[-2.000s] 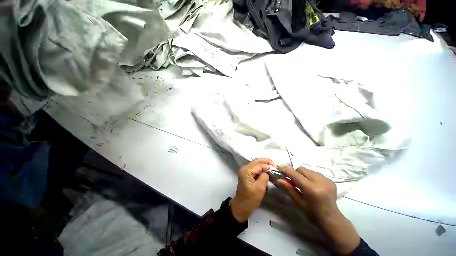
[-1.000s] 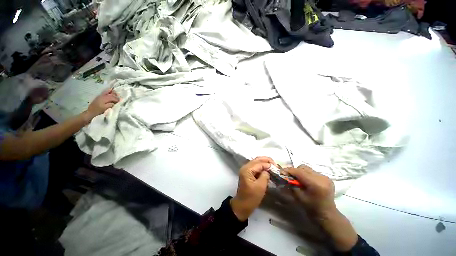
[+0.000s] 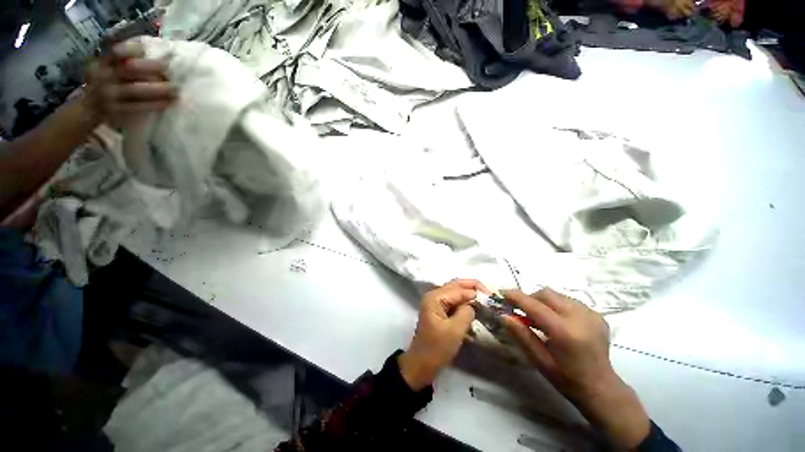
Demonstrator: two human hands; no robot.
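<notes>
A pale garment (image 3: 530, 203) lies spread on the white table in front of me, one end drawn towards my hands. My left hand (image 3: 441, 328) pinches its near edge between thumb and fingers. My right hand (image 3: 565, 340) holds the red-handled thread snips (image 3: 521, 318), with the metal end close to my left fingertips. The handle is mostly hidden in my right palm. The exact spot at the blades is too small to make out.
At the left another person's hand (image 3: 132, 84) lifts a pale garment (image 3: 238, 168). A pale garment pile (image 3: 353, 71) and dark garments (image 3: 494, 40) lie at the far side. A person's hands show at the top right. A pale bundle (image 3: 194, 402) lies below the table edge (image 3: 265, 347).
The neighbour's hand now holds a pale garment up off the table. My right hand has turned slightly, its fingers closer over the snips. My left hand has barely moved. Hands now show at the top right.
</notes>
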